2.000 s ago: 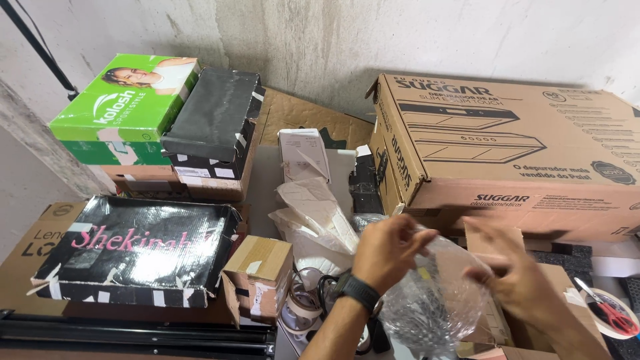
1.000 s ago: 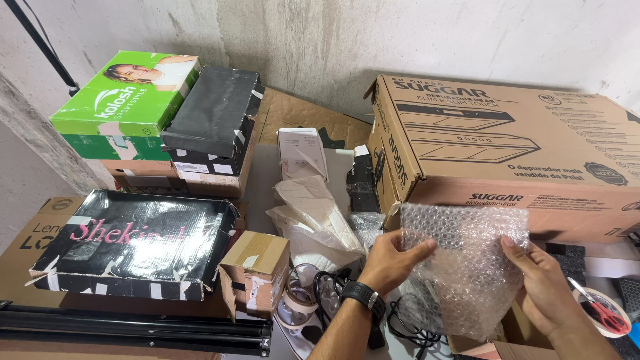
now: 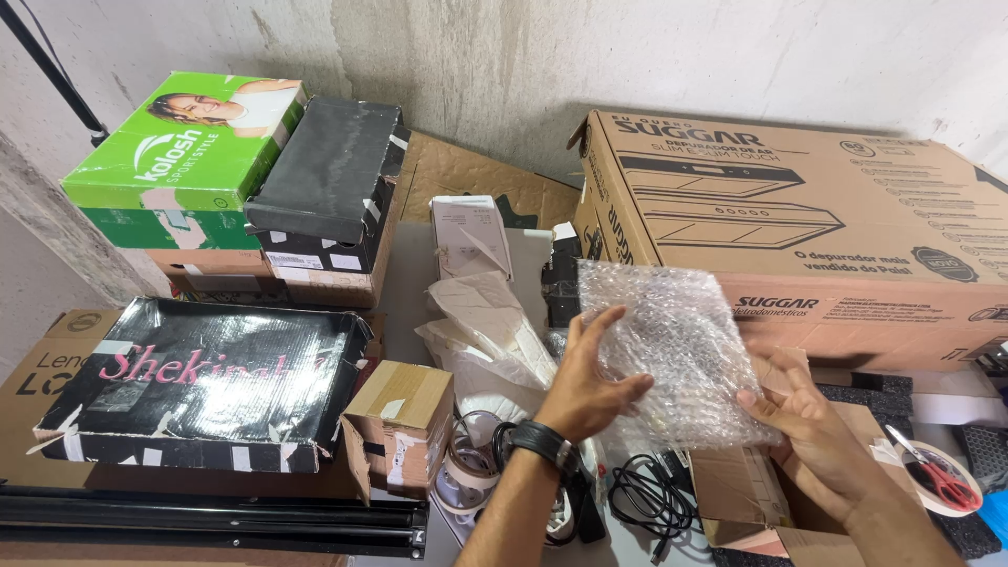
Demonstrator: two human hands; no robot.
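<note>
A flat sheet or pouch of clear bubble wrap [image 3: 677, 354] is held up between my hands. My left hand [image 3: 591, 378], with a dark watch on its wrist, has its thumb and fingers spread at the left side of the wrap; whether it grips the wrap is unclear. My right hand [image 3: 811, 433] pinches the lower right edge with its thumb in front. Beneath the wrap lie a coiled black cable [image 3: 652, 496] and an open cardboard box [image 3: 740, 512]. Red-handled scissors [image 3: 945, 482] rest on a roll of tape at the right.
A large cardboard carton [image 3: 787, 299] stands behind at the right. Shoe boxes, one green [image 3: 157, 181] and one black [image 3: 331, 169], are stacked at the left, behind a flat black box [image 3: 205, 394]. A small carton [image 3: 402, 425], tape rolls [image 3: 465, 472] and white packaging [image 3: 488, 331] stand nearer the middle.
The bubble wrap was bunched low between my hands, then held up flat; now it is tilted. My left hand's fingers have spread compared with a second ago.
</note>
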